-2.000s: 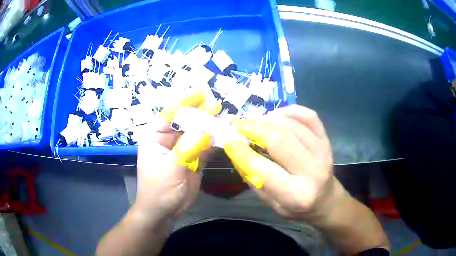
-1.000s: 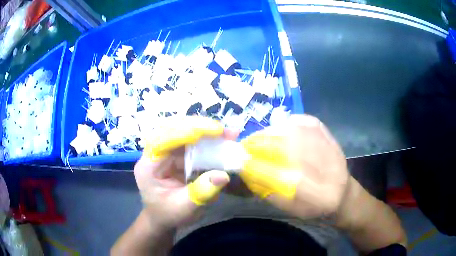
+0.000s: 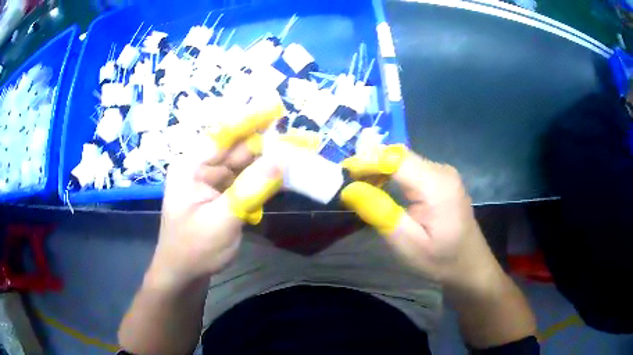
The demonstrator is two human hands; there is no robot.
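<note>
A white wired unit (image 3: 314, 175) with a dark end at its right is held over the bench edge, in front of the blue bin. My left hand (image 3: 215, 194), with yellow finger cots, grips the unit's left end between thumb and fingers. My right hand (image 3: 423, 211), also with yellow cots, has thumb and finger at the dark right end. The unit is overexposed and slightly blurred, so its leads cannot be made out. The blue main bin (image 3: 243, 14) directly ahead holds a heap of white units with dark ends and thin leads.
A second blue bin (image 3: 64, 76) at the left holds small translucent pieces. The dark worktop (image 3: 472, 111) lies right of the main bin, with a pale rail (image 3: 513, 19) behind it. A dark shape is at the far right. Red stools (image 3: 35, 256) stand on the grey floor.
The right hand's grip has opened out from around the unit to its right end, and the dark end now shows. The unit is tilted down to the right. The view has shifted slightly.
</note>
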